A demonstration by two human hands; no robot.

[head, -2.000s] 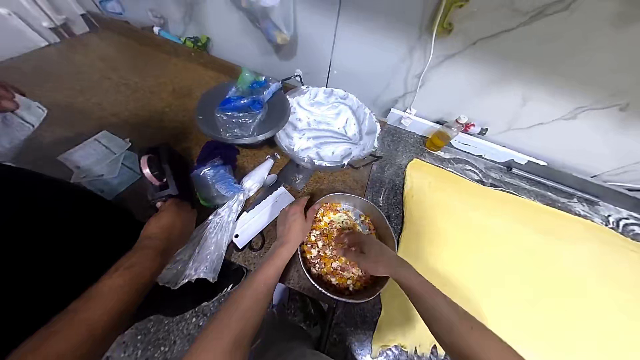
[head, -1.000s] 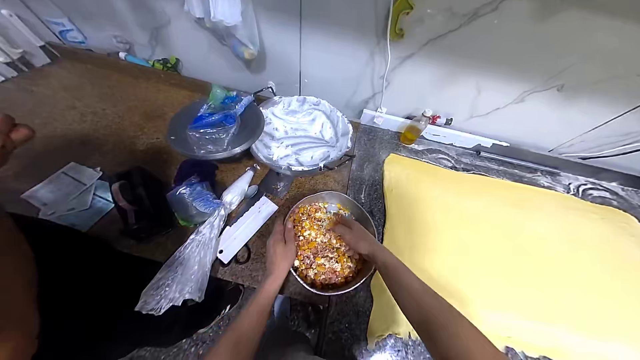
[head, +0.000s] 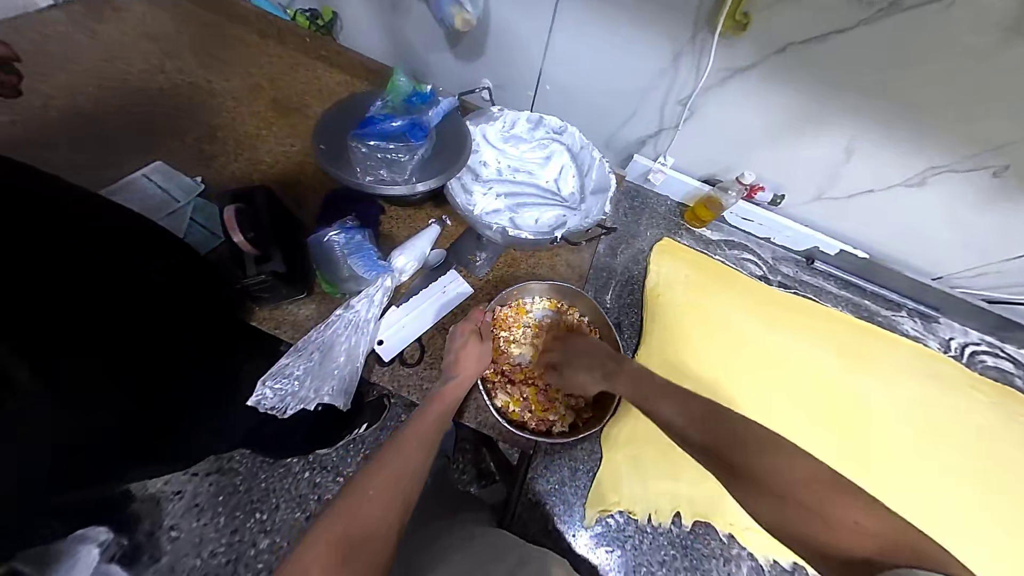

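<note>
A round metal bowl (head: pixel 596 308) holds a crumbly mix (head: pixel 528 404) of chopped reddish, yellow and white bits. My left hand (head: pixel 468 346) grips the bowl's left rim, the thumb at its inner side. Inside the bowl, my right hand (head: pixel 578 362) is down in the mix at the right; its fingertips are blurred and partly hidden, so its hold cannot be told. A large rolled-out sheet of yellow dough (head: pixel 808 376) lies right of the bowl, under my right forearm. Left of my left hand is a white scraper with a toothed edge (head: pixel 424 314).
Behind the bowl stands a pan of white cream (head: pixel 540 172), beside a dark turntable (head: pixel 336 152) bearing plastic bags. A filled piping bag (head: pixel 344 336) lies left of the scraper. A bottle of yellow liquid (head: pixel 708 206) stands near the wall. Another person in black (head: pixel 104 360) is at the left.
My right hand has moved within the bowl, over the mix, while my left hand stays at the rim. The other person's hand, near the black object two seconds ago, has withdrawn from it.
</note>
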